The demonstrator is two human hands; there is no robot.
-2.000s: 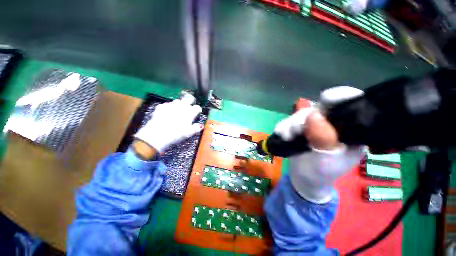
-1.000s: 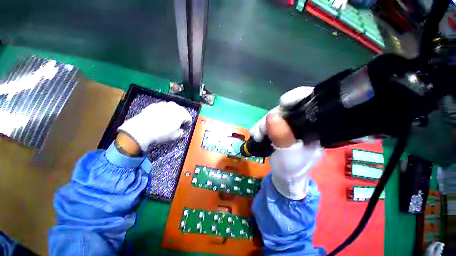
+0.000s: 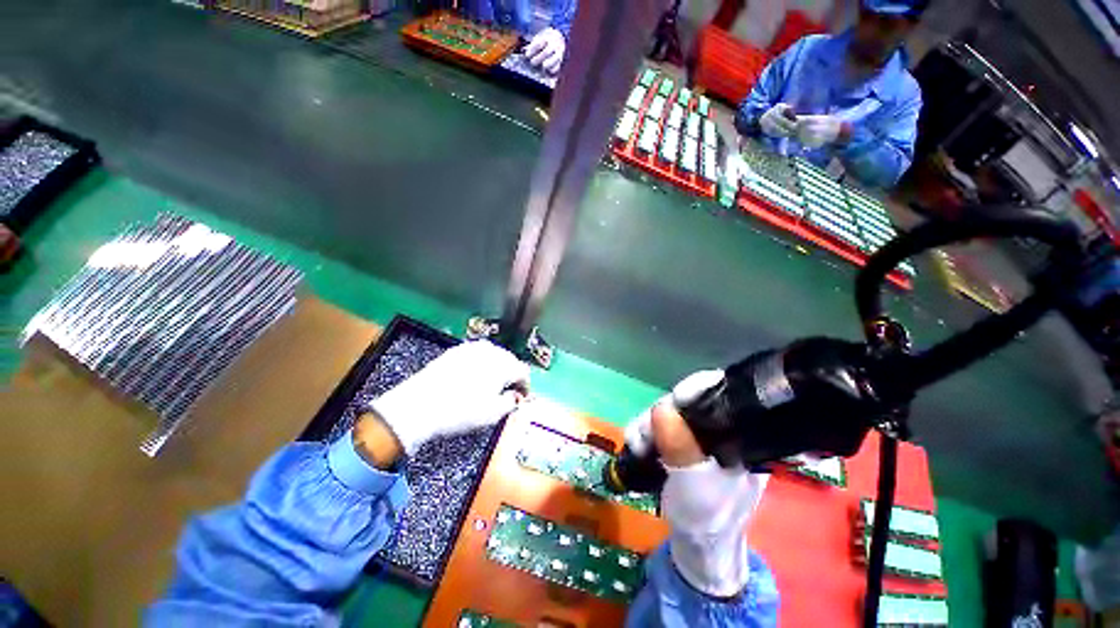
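Note:
My right hand (image 3: 700,472), white-gloved with bare fingertips, is closed around the black electric screwdriver (image 3: 786,405). Its tip points down at the right part of the top circuit board (image 3: 563,459) in the orange-brown fixture (image 3: 510,488); the contact point is hidden. A second green board (image 3: 565,550) lies below it, and a third is cut off by the bottom edge. My left hand (image 3: 457,395), white-gloved, is over the upper right edge of the black screw tray (image 3: 430,528), fingers bent together near the fixture's corner. Whether it pinches a screw is too small to tell.
Silvery metal strips (image 3: 166,319) lie on brown cardboard (image 3: 74,491) at left. A metal upright (image 3: 559,196) stands behind the tray. Board units (image 3: 906,561) lie on the red sheet (image 3: 798,540). Beyond the dark green conveyor (image 3: 369,184) are a person (image 3: 847,98), another person's gloved hand and more board rows.
The view has tilted up, showing more of the conveyor and people. My left hand has moved from over the tray to its edge by the fixture. The screwdriver stays at the top board.

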